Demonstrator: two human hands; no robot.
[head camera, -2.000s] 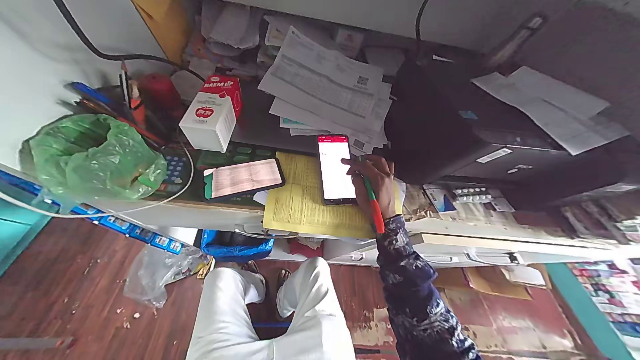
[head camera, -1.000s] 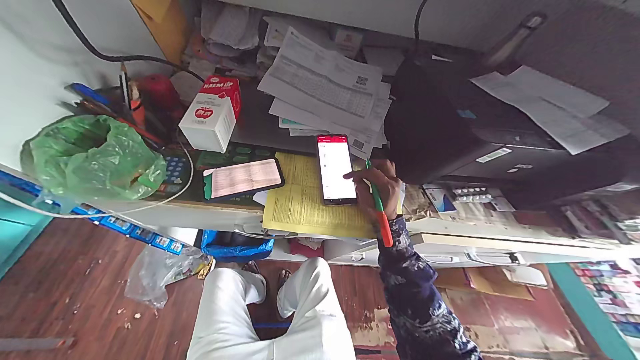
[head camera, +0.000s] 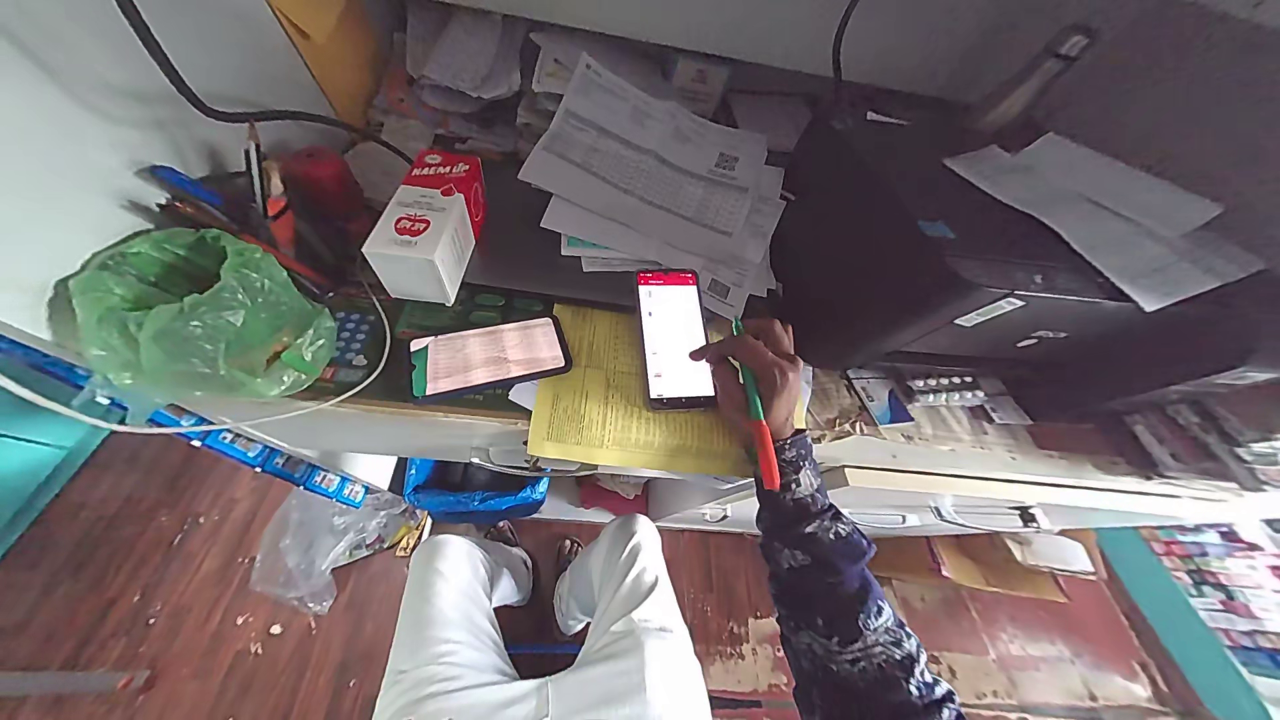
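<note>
My right hand (head camera: 765, 380) holds a green and orange pen (head camera: 757, 420) between its fingers, and one fingertip lies at the right edge of the lit screen of an upright-turned smartphone (head camera: 675, 345). That phone lies on yellow printed sheets (head camera: 600, 420) at the desk's front edge. To its left a second smartphone (head camera: 490, 357), turned sideways and lit, rests partly on the yellow sheets. A stack of printed papers (head camera: 650, 170) lies behind the phones. My left hand is not in view.
A red and white carton (head camera: 425, 228) stands behind the left phone. Farther left are a green plastic bag (head camera: 200, 310), pens (head camera: 255, 175) and a white cable (head camera: 385, 340). A black printer (head camera: 1000, 260) with papers on top stands right, a blister pack (head camera: 945, 390) before it. Drawers are below.
My right hand has shifted slightly over the phone, its fingertip now at the screen's right edge. The pen has stayed in the hand.
</note>
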